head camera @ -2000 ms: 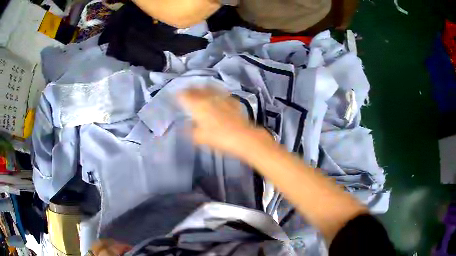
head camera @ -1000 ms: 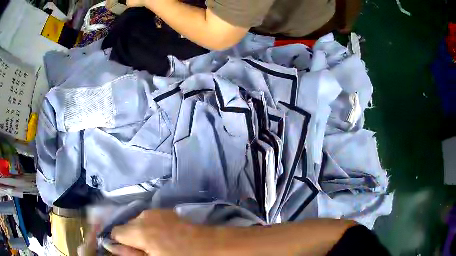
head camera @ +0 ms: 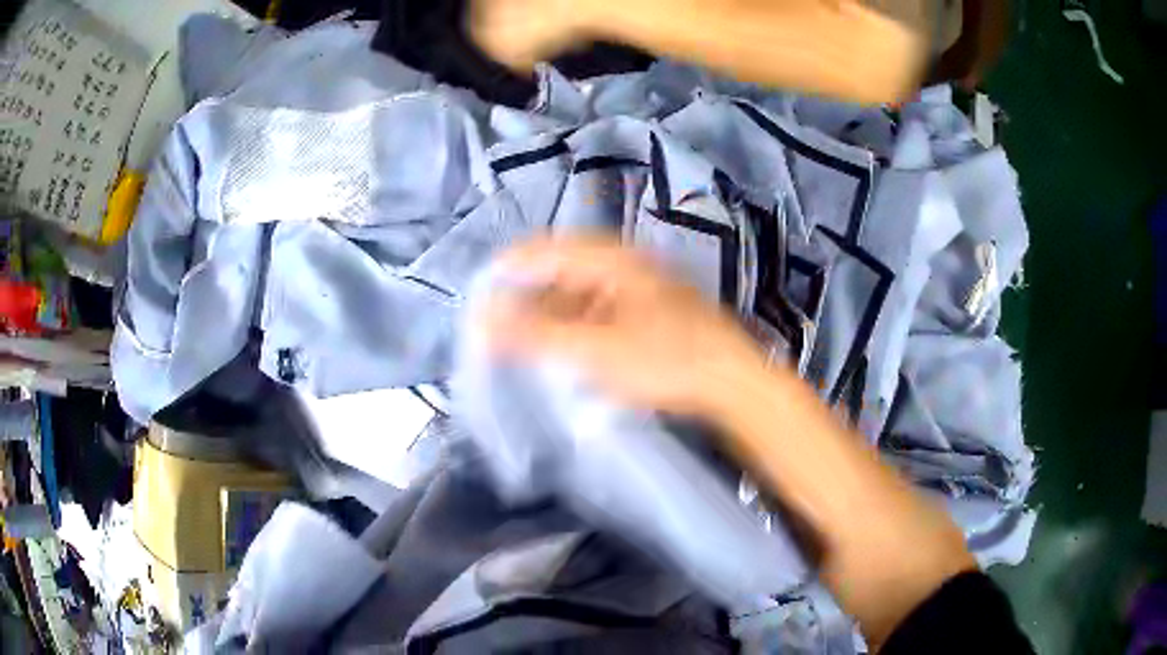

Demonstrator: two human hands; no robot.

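Observation:
My right hand (head camera: 582, 307) is blurred and reaches in from the lower right over the heap. It is closed on a light blue-grey cloth piece (head camera: 563, 435), which hangs blurred below the fingers. Beneath and beyond it lies a heap of part-sewn garment pieces (head camera: 346, 307) in the same cloth, several with dark trim along their corners (head camera: 813, 160). A white textured patch (head camera: 301, 164) lies at the upper left of the heap. More cloth with a dark band (head camera: 550, 601) is bunched at the bottom edge. My left hand is not in view.
A cream machine end (head camera: 186, 512) stands at the lower left. A sheet with handwriting (head camera: 64, 115) lies at the upper left. Another person's bare arm (head camera: 717, 39) crosses the top edge, close to the heap. The green floor (head camera: 1088, 358) shows at the right.
My right hand has moved from the bottom left up over the heap, with cloth in it. My left hand has left the picture. The view has shifted, so the heap sits higher and further right.

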